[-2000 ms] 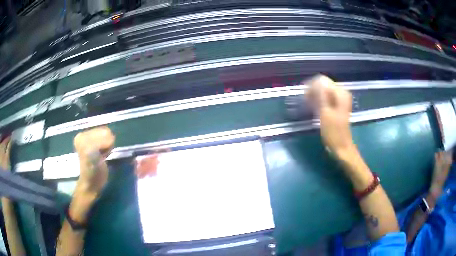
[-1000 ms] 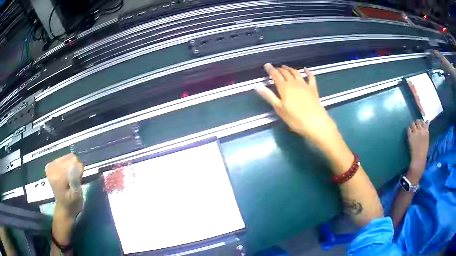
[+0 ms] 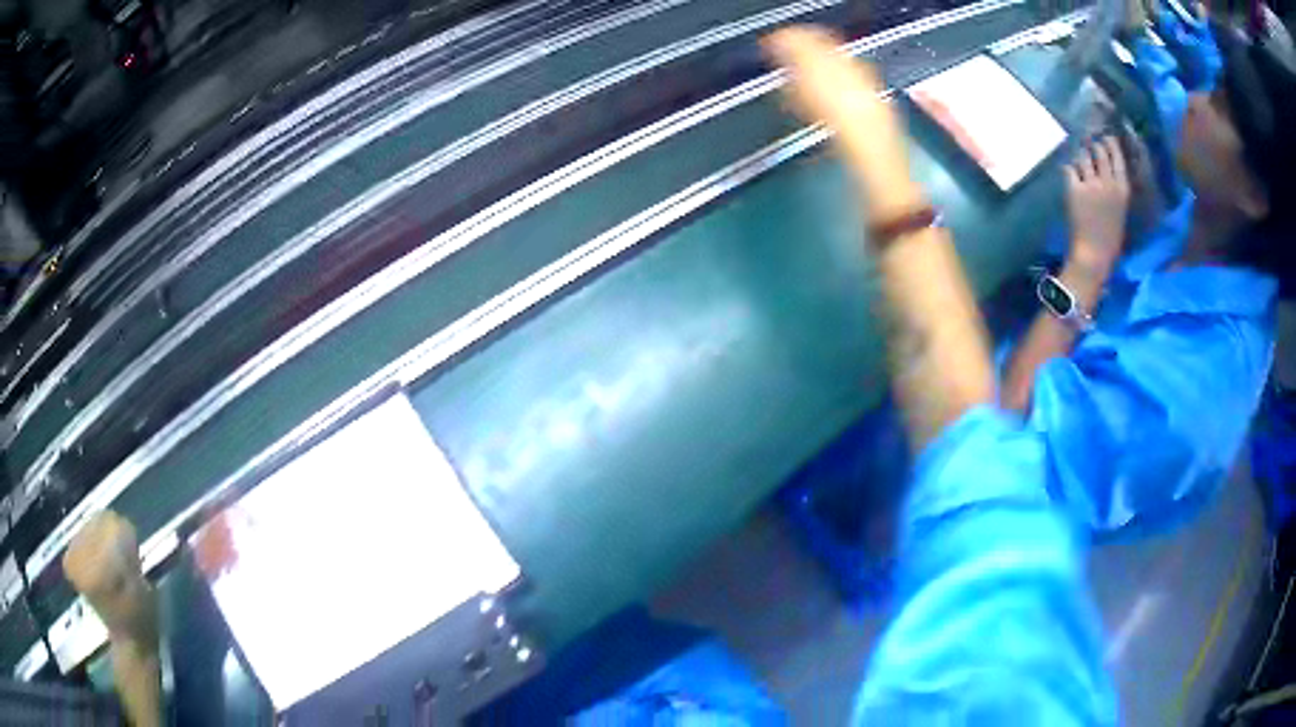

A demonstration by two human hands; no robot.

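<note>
A large glaring white sheet (image 3: pixel 355 554) with a red patch at its upper left corner lies tilted on the green bench at lower left. A dark grey housing (image 3: pixel 462 660) with small screws or fittings shows along its lower edge, cut off by the picture's bottom. My left hand (image 3: pixel 107 557) is a blurred, curled fist at the far left, beside the sheet; whether it holds anything is hidden. My right hand (image 3: pixel 817 78) is stretched far forward over the rails at top centre, blurred, its fingers not clear.
Silver guide rails (image 3: pixel 569 256) run diagonally beyond the green bench top (image 3: pixel 640 369). A second white sheet (image 3: pixel 991 121) lies at upper right. A person in blue (image 3: pixel 1137 384), wearing a watch, sits at the right with a hand near that sheet. White strips (image 3: pixel 74 632) lie at lower left.
The view has swung right, so the sheet sits lower left and the neighbour shows more fully. My right hand has reached farther along the rails to the right. My left hand remains curled.
</note>
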